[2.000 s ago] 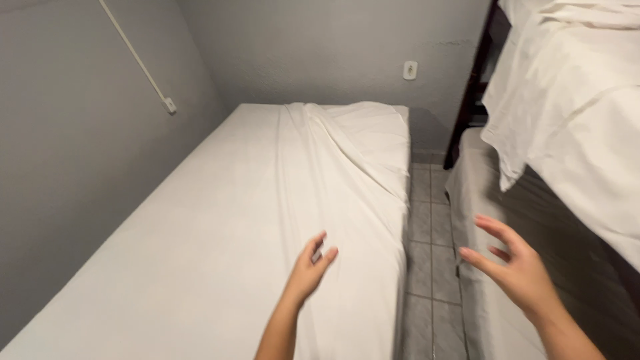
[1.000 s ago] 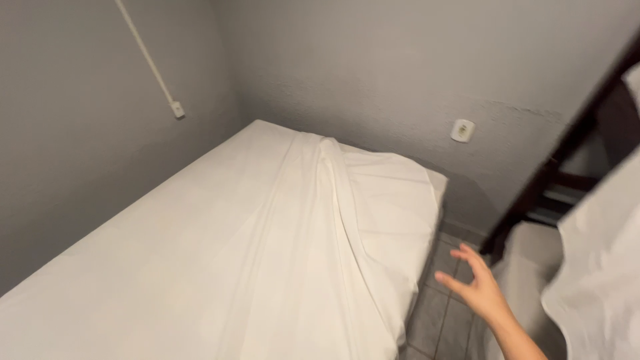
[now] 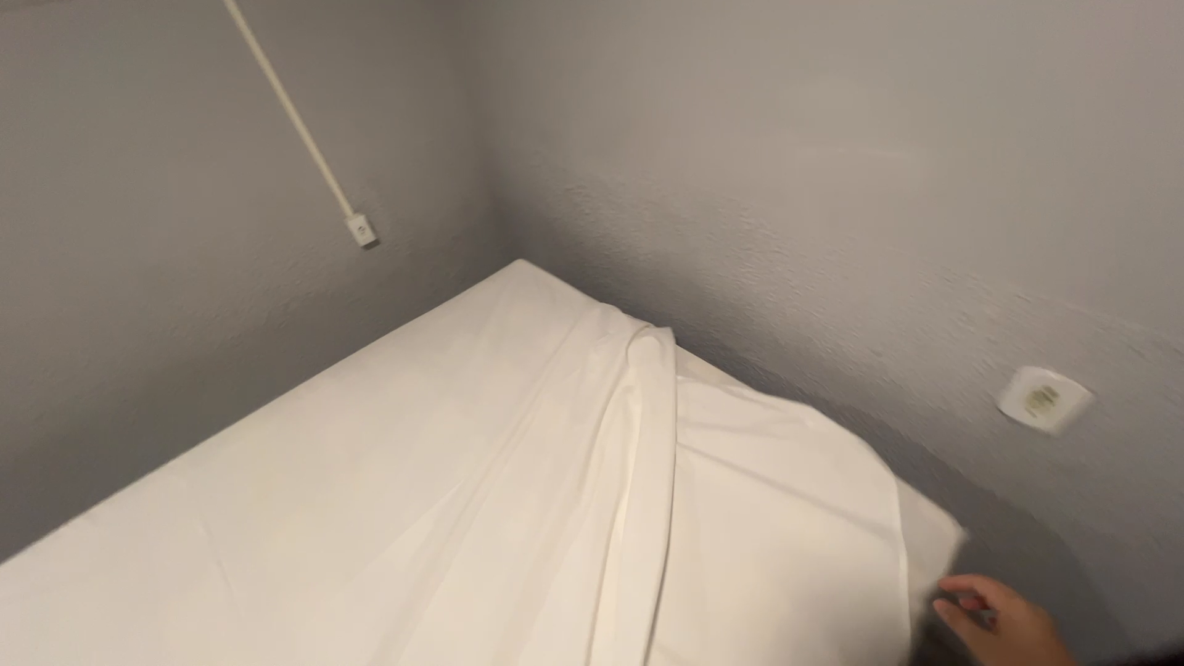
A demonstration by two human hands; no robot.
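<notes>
A white sheet (image 3: 444, 481) covers the mattress, with long raised folds running from its far edge toward me. Right of the folds, part of the sheet (image 3: 786, 490) lies looser, and a bare-looking mattress corner (image 3: 930, 532) shows beyond its hem. At the lower right, my right hand (image 3: 999, 620) is beside that corner, thumb and fingers apart, holding nothing that I can see; whether it touches the mattress side is unclear. My left hand is out of the picture.
Grey walls meet behind the bed's far left corner. A white outlet box (image 3: 362, 229) ends a cable conduit (image 3: 291, 111) on the left wall. Another wall outlet (image 3: 1045, 400) is on the right wall, above my right hand.
My left hand, above the bed two seconds ago, has left the view. My right hand has come to the mattress's far right corner. The view has moved nearer the far wall; the neighbouring bed is gone from it.
</notes>
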